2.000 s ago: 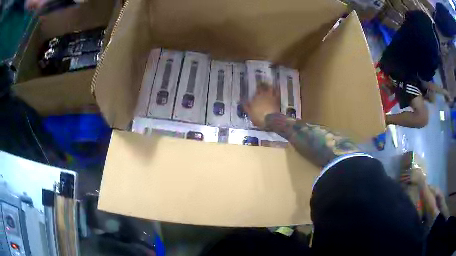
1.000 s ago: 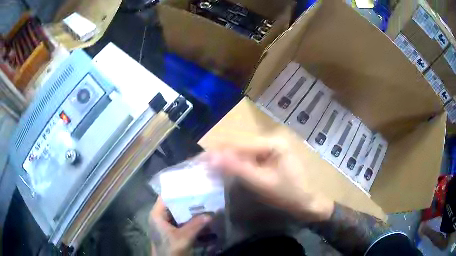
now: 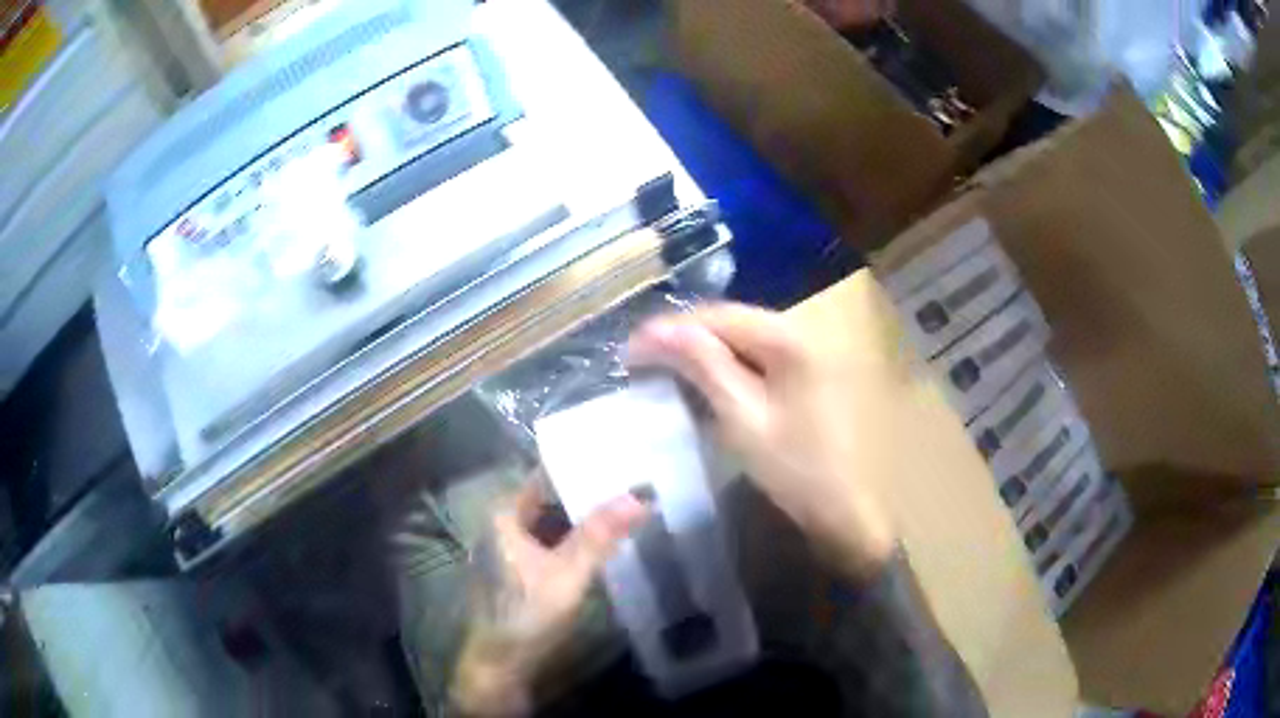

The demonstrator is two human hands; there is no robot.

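A long white smartwatch box (image 3: 667,540) in a clear film bag lies in my left hand (image 3: 555,582), its thumb across the front. The dark watch picture is at the lower end. The loose, crinkled end of the clear film bag (image 3: 562,372) sticks out past the box's upper end, close to the sealing jaw (image 3: 421,358). My right hand (image 3: 772,407) is at the upper right of the box, its fingertips pinching the film. Both hands are slightly blurred. The heat sealer (image 3: 407,267) stands just beyond, at upper left.
A large open carton (image 3: 1151,351) with a row of white watch boxes (image 3: 1018,421) stands at right, its flap (image 3: 969,561) towards me. A smaller carton (image 3: 814,112) with dark items is beyond. Crumpled clear plastic (image 3: 267,253) lies on the sealer.
My right hand has left the large carton and joined my left hand at the bagged box. The view has swung left, bringing the sealer to upper centre-left. The box's front with the watch picture now shows.
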